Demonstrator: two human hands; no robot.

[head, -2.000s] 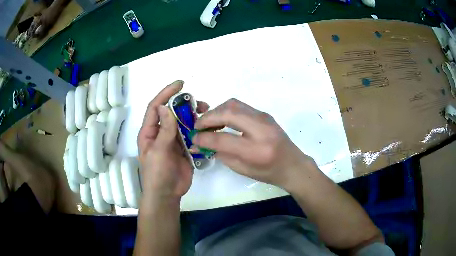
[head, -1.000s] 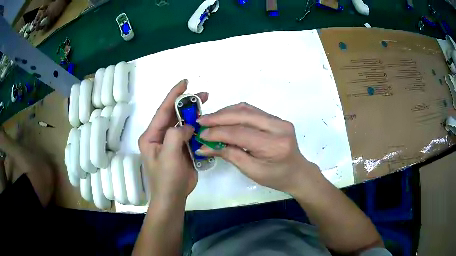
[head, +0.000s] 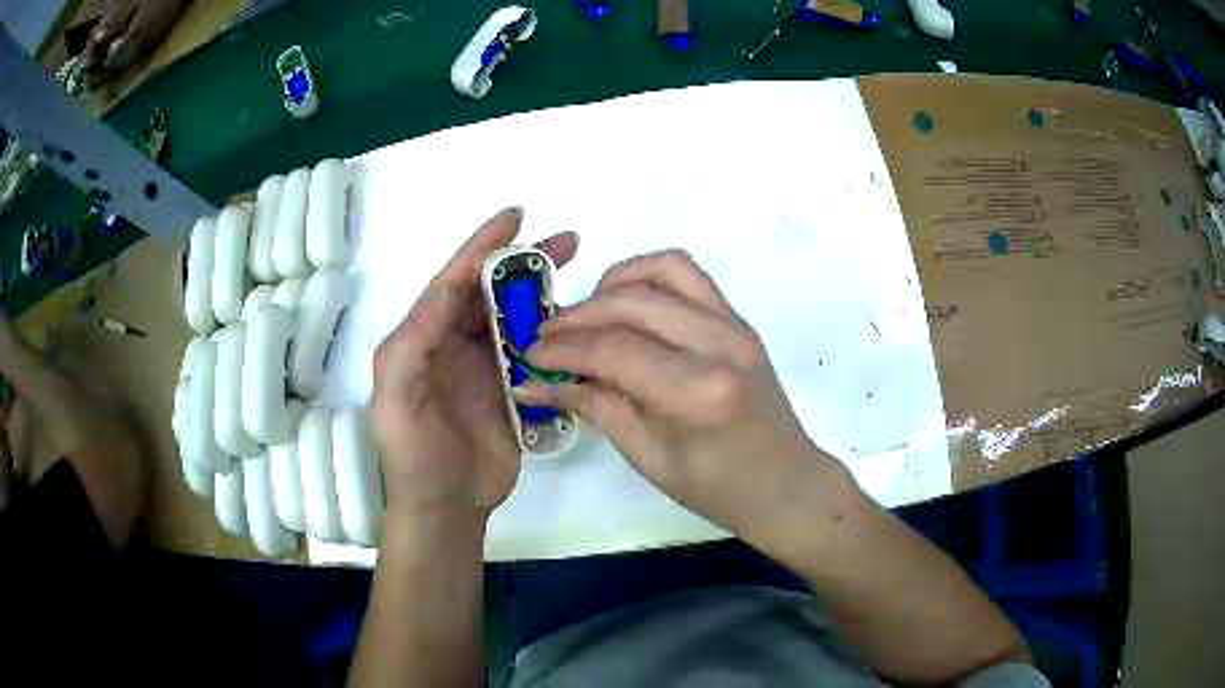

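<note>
A white elongated housing shell lies open side up in my left hand, which holds it along its left side, fingers behind it. A blue battery sits lengthwise inside, with screw posts at both ends. My right hand reaches over the shell's right side, its fingertips at the middle. It pinches a green circuit board, mostly hidden by the fingers. Dark thin wires by the board cross the battery. Where the wires end cannot be told.
White curved units stand in rows at the left on the white sheet. Brown printed cardboard lies at the right. The green belt behind carries shells and blue batteries. A perforated grey bar and a person's hand are upper left.
The green board has turned and is now mostly hidden by my right fingers. My left thumb has moved off the battery to the shell's left side. Parts on the belt have shifted left.
</note>
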